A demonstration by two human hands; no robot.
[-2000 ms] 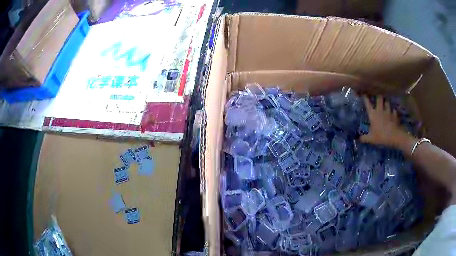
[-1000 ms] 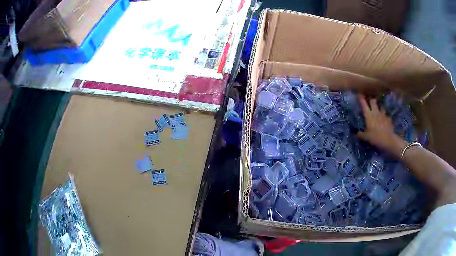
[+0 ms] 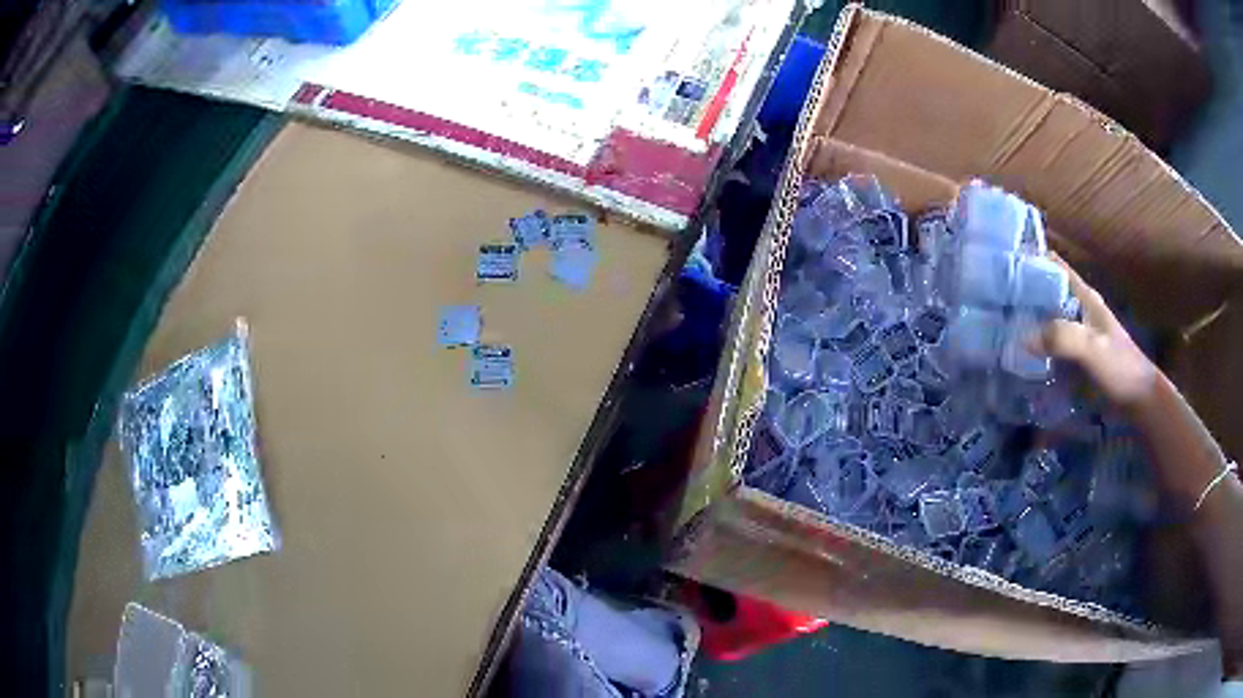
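My right hand (image 3: 1111,357) is above the pile in a deep brown carton (image 3: 954,600) and holds a cluster of small clear plastic boxes (image 3: 998,280), several stacked side by side. Its fingers are partly hidden behind the cluster. Below it, many loose clear-blue small boxes (image 3: 832,457) fill the carton. My left hand is not in view. Several blue-grey labels (image 3: 492,367) lie flat on the cardboard-covered table (image 3: 368,545) to the left of the carton.
A silvery zip bag of metal parts (image 3: 201,457) lies on the table's left side. A clear box (image 3: 150,661) is cut off at the bottom edge. A white printed cardboard sheet (image 3: 545,96) and blue tray (image 3: 280,17) are at the back. A red stool (image 3: 743,625) shows below the carton.
My right hand, earlier spread in the pile, has come up with a cluster of small boxes. The view has shifted left and downward, showing more of the table and zip bag.
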